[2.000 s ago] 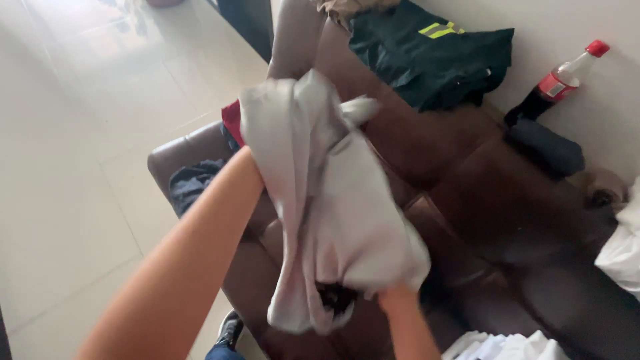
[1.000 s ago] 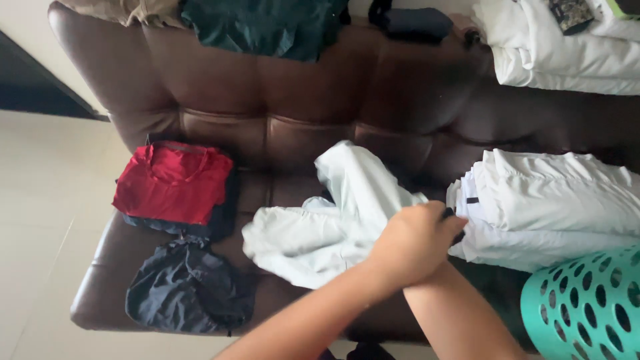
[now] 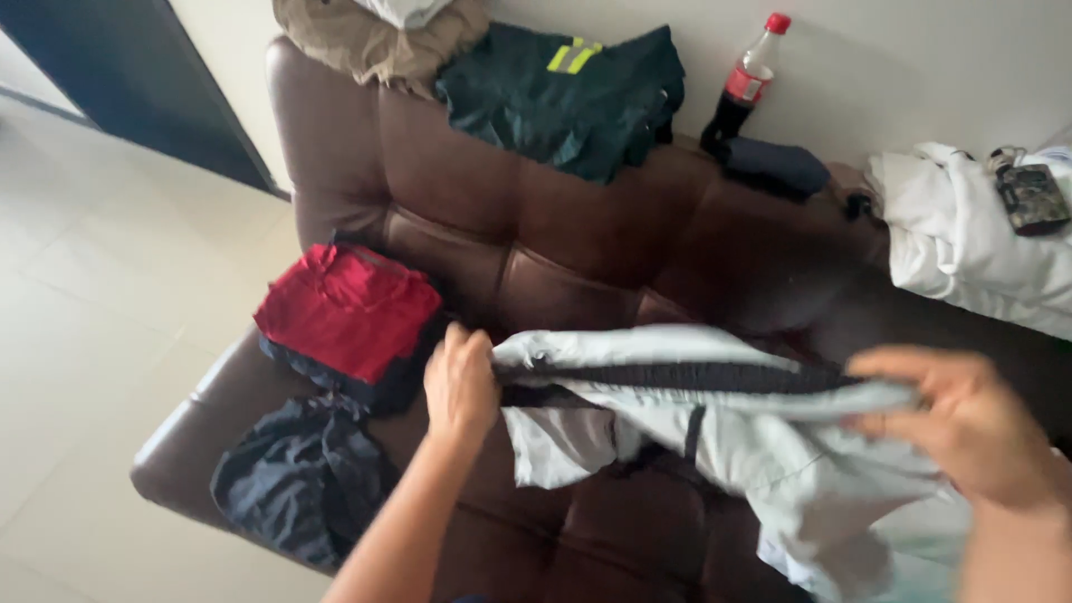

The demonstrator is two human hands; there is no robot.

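Observation:
Light grey pants [image 3: 754,452] with a dark elastic waistband hang stretched between my two hands above a brown tufted leather sofa [image 3: 586,276]. My left hand [image 3: 462,385] grips one end of the waistband, near a folded red garment [image 3: 352,310] that lies on dark clothes. The other end is in my right hand [image 3: 946,410], which is somewhat blurred, with thumb and fingers around the cloth. Part of the pants' lower end runs out of view at the bottom right.
A crumpled navy garment [image 3: 306,481] lies on the sofa's left end. Along the backrest top are a tan garment [image 3: 377,42], a dark green garment with a reflective strip [image 3: 553,100], a cola bottle [image 3: 741,84], a dark rolled cloth [image 3: 775,167] and white bedding [image 3: 963,226] bearing a camouflage-patterned object [image 3: 1032,197].
My hands were close together on the bunched grey cloth one second ago; now they are far apart, with the waistband stretched between them. The view has shifted.

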